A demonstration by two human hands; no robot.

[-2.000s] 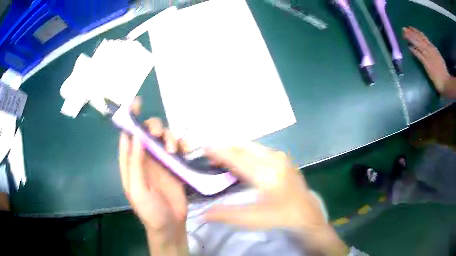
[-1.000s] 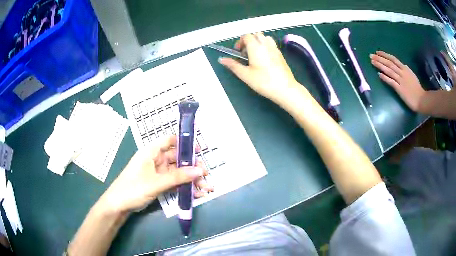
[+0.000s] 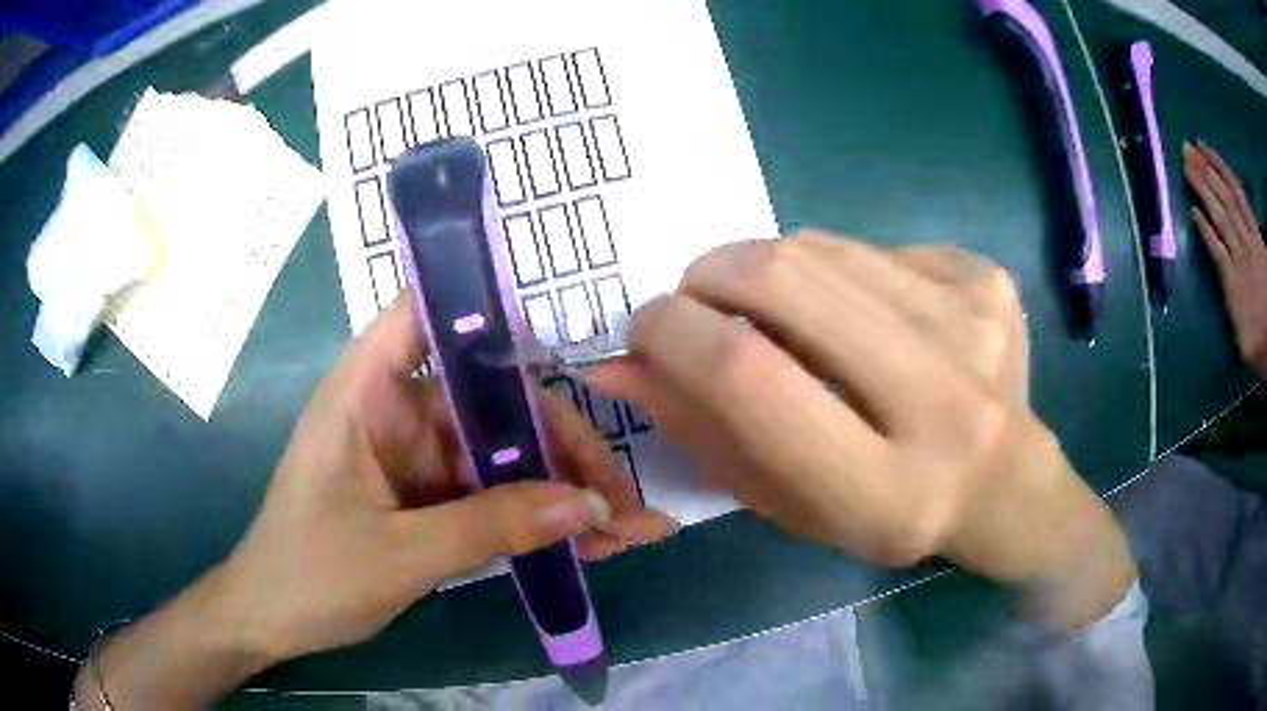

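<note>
My left hand point(image 3: 403, 479) is closed around a pen-shaped device point(image 3: 486, 375), black-faced with purple-pink edges and two small pink buttons, its tapered tip towards me. My right hand point(image 3: 848, 396) is just right of the device, fingers curled. A thin, clear-grey tool, blurred, runs from its fingertips towards the device face; its point is hard to make out. Under both hands lies a large white sheet point(image 3: 681, 125) with rows of black-outlined rectangles. The device and my hands hide part of the sheet.
At left a crumpled white cloth point(image 3: 90, 250) lies on a cream dotted sheet point(image 3: 229, 222). A narrow white strip point(image 3: 278, 53) lies above. Two more devices point(image 3: 1063, 153) point(image 3: 1150, 167) lie at right, beside another person's hand point(image 3: 1230, 243). A blue bin edge point(image 3: 70, 42) shows at upper left.
My right hand has come from the back of the worktop to beside the device, with the thin tool in its fingers. The device appears larger and tilted. The view has shifted.
</note>
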